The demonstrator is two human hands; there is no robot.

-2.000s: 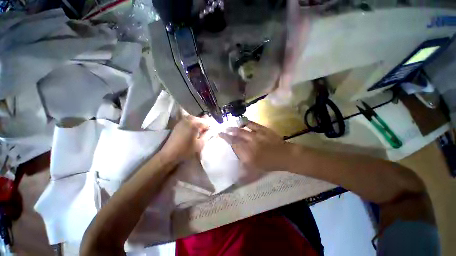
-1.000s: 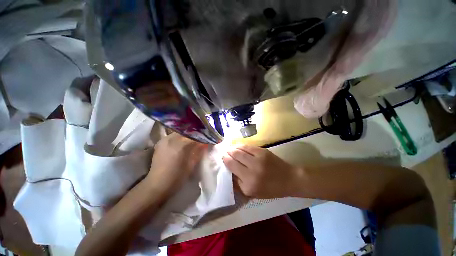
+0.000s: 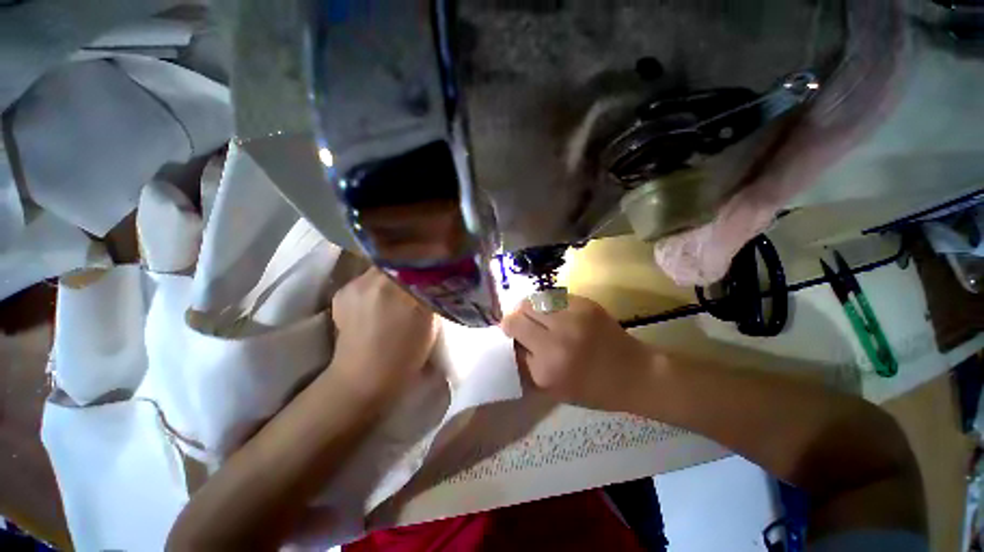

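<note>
A pale fabric piece [image 3: 480, 372] lies under the lit needle area of the sewing machine [image 3: 540, 129], its lower part spreading toward the table's front edge. My left hand [image 3: 383, 329] is on the cloth left of the needle, its fingertips hidden behind the machine head and glare. My right hand [image 3: 572, 350] pinches the cloth's right edge just right of and below the needle, close to the presser foot [image 3: 536, 262]. The needle point is lost in the glare.
Pale garment pieces [image 3: 232, 377] are heaped left of my left arm. Black scissors [image 3: 764, 286] and green-handled snips [image 3: 863, 318] lie at the right. A pink cloth strip [image 3: 755, 216] hangs from the machine. A ruler scale [image 3: 583, 442] runs along the table's front. Red cloth covers my lap.
The view has moved closer to the machine head, which fills more of the top. My hands stay beside the needle. The fabric piece has changed from a rounded shape to a narrower, hanging fold.
</note>
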